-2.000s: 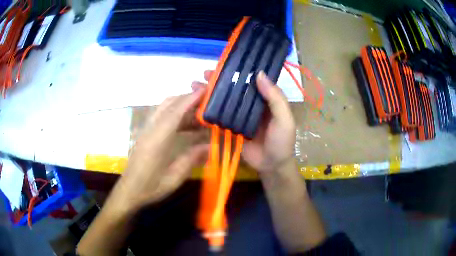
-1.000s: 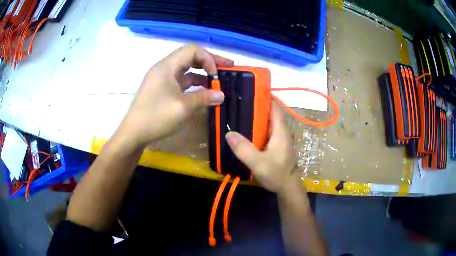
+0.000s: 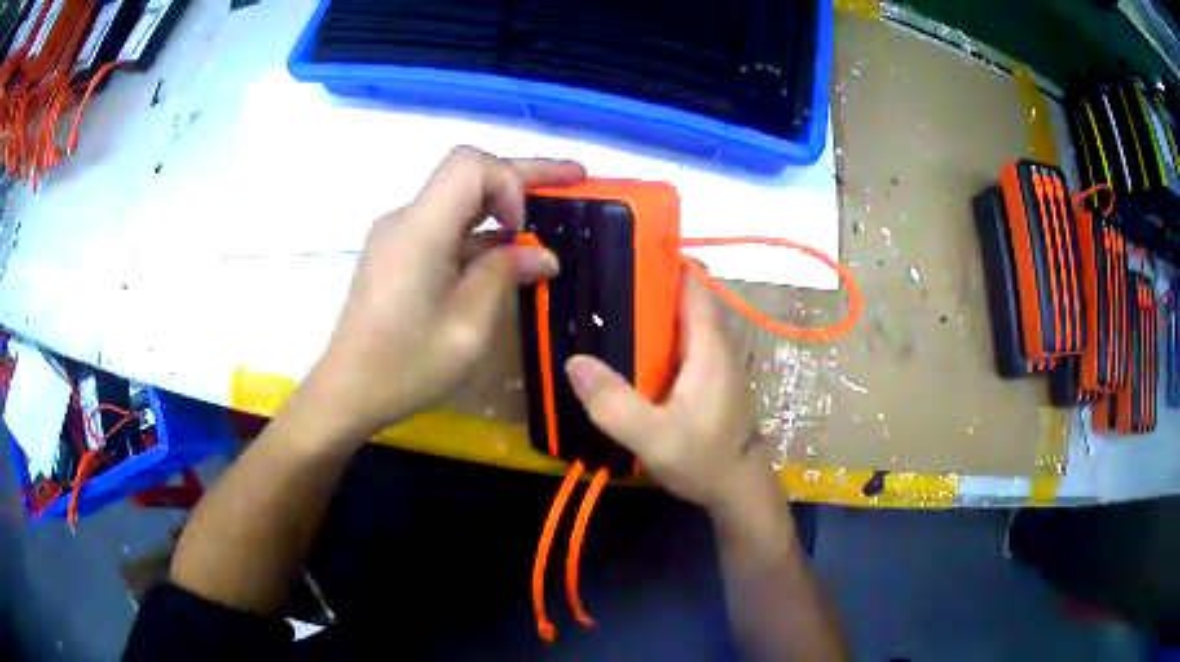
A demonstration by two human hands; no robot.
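Observation:
An orange power bank (image 3: 657, 291) with a black grooved back cover (image 3: 602, 278) is held upright over the bench's front edge. My right hand (image 3: 686, 414) grips it from the right, thumb on the cover. My left hand (image 3: 440, 285) pinches the top end of one orange charging cable (image 3: 546, 375) at the cover's upper left; the tip is mostly hidden by the fingers. That cable lies along the cover's left side. Two other charging cables (image 3: 557, 556) hang loose below. An orange lanyard (image 3: 841, 291) loops out to the right.
A blue tray (image 3: 557, 106) of black covers stands at the back. Finished power banks (image 3: 1046, 265) lie at the right, yellow-striped ones behind. Unfinished units (image 3: 65, 65) lie upper left. A small blue bin (image 3: 123, 459) is below the bench edge, lower left.
Since two seconds ago the unit has turned more upright, and one cable has gone from hanging to lying along the cover. Over the last second, its pinched end has moved slightly down and left.

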